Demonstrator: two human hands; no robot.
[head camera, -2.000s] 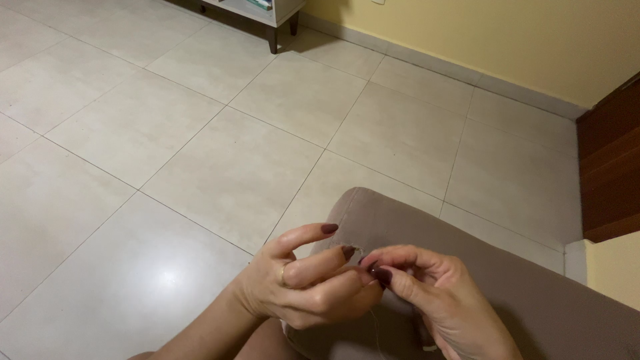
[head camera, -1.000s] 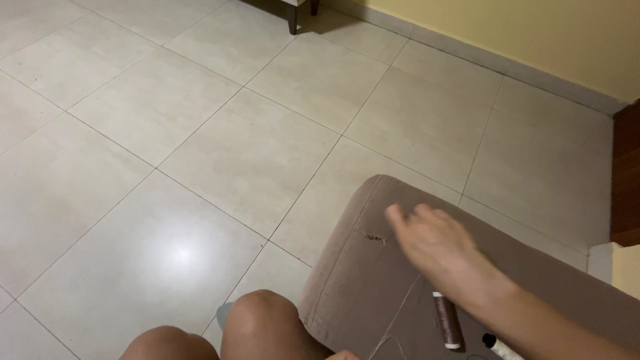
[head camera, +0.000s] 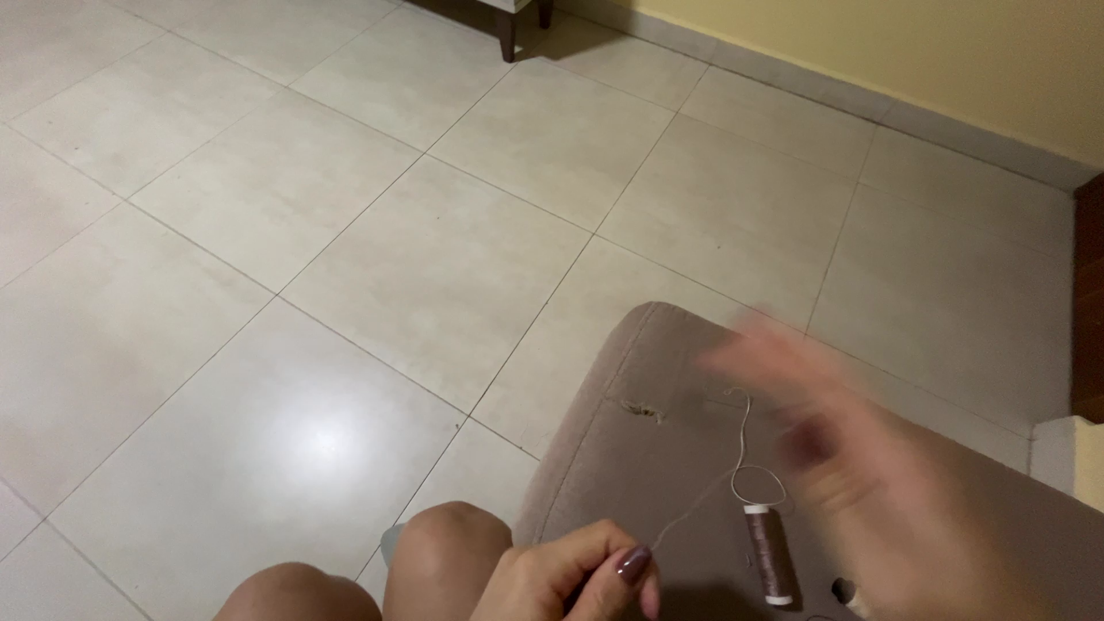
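Note:
My left hand (head camera: 573, 573) is at the bottom centre, thumb and fingers pinched on a thin light thread (head camera: 690, 513). The thread runs right into a loop on the taupe upholstered seat (head camera: 655, 466) and up towards its far edge. My right hand (head camera: 871, 483), badly blurred, is over the right of the seat; whether it holds anything cannot be told. Between the hands lies a spool of brown thread (head camera: 770, 556) with white ends. A small torn spot (head camera: 642, 411) with frayed edges shows in the seat fabric near its far left corner.
A small dark object (head camera: 843, 590) lies partly behind my right wrist. My bare knees (head camera: 457, 552) are left of the seat. Light floor tiles (head camera: 371, 345) spread beyond, with a furniture leg (head camera: 506, 34) at the top and a yellow wall (head camera: 862, 52) at the right.
Two seconds ago both hands were together over the seat; now they are apart. My left hand has come further into view since one second ago. The thread now lies looped beside the spool.

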